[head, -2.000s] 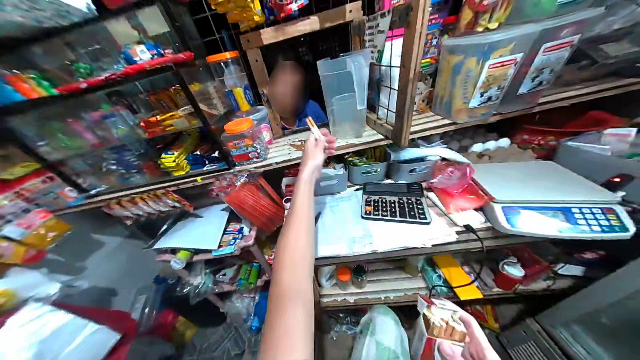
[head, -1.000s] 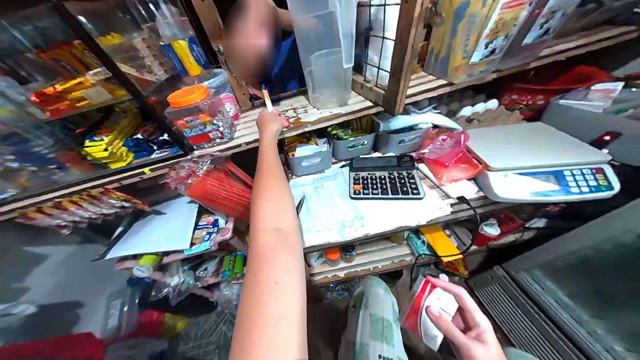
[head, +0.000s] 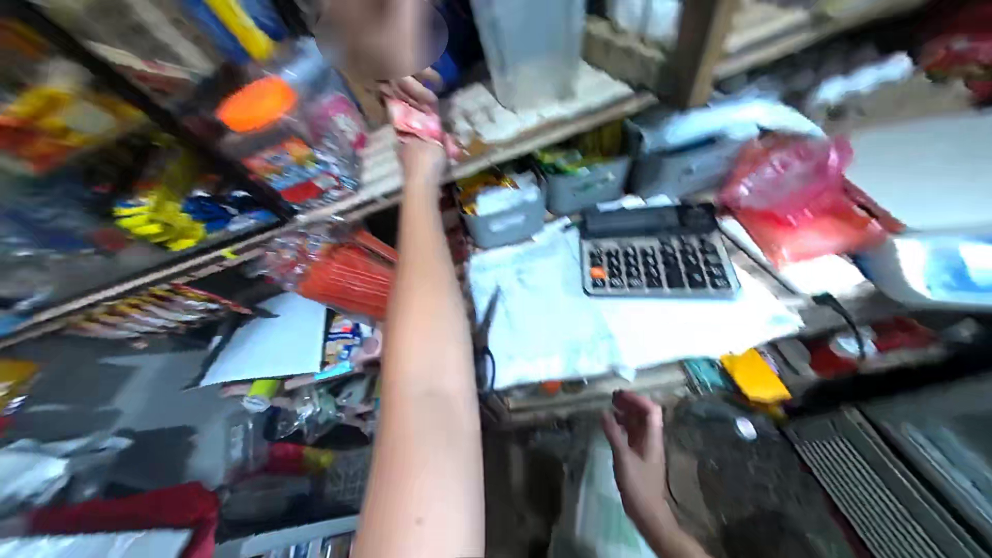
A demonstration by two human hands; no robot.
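My left hand (head: 425, 147) reaches far forward to the ledge of the wooden window opening, at a pinkish-red paper, apparently a banknote (head: 415, 120). Another person's fingers touch the paper's far side; blur hides the exact grip. Low at right, my right hand (head: 639, 446) is held over the floor area below the counter, fingers apart and nothing in it. Between the hands a desk calculator (head: 659, 260) lies on white papers (head: 542, 318), with scissors (head: 487, 333) at the papers' left edge.
Grey plastic baskets (head: 508, 217) line the back of the counter, beside a pink plastic bag (head: 790, 194) and a weighing scale (head: 930, 178). A jar with an orange lid (head: 256, 105) and a tall clear container (head: 531, 54) stand on the ledge.
The cigarette in my left hand is gone from view, and a pinkish paper is there instead. My right hand has left the red-and-white pack. The view has moved closer to the counter.
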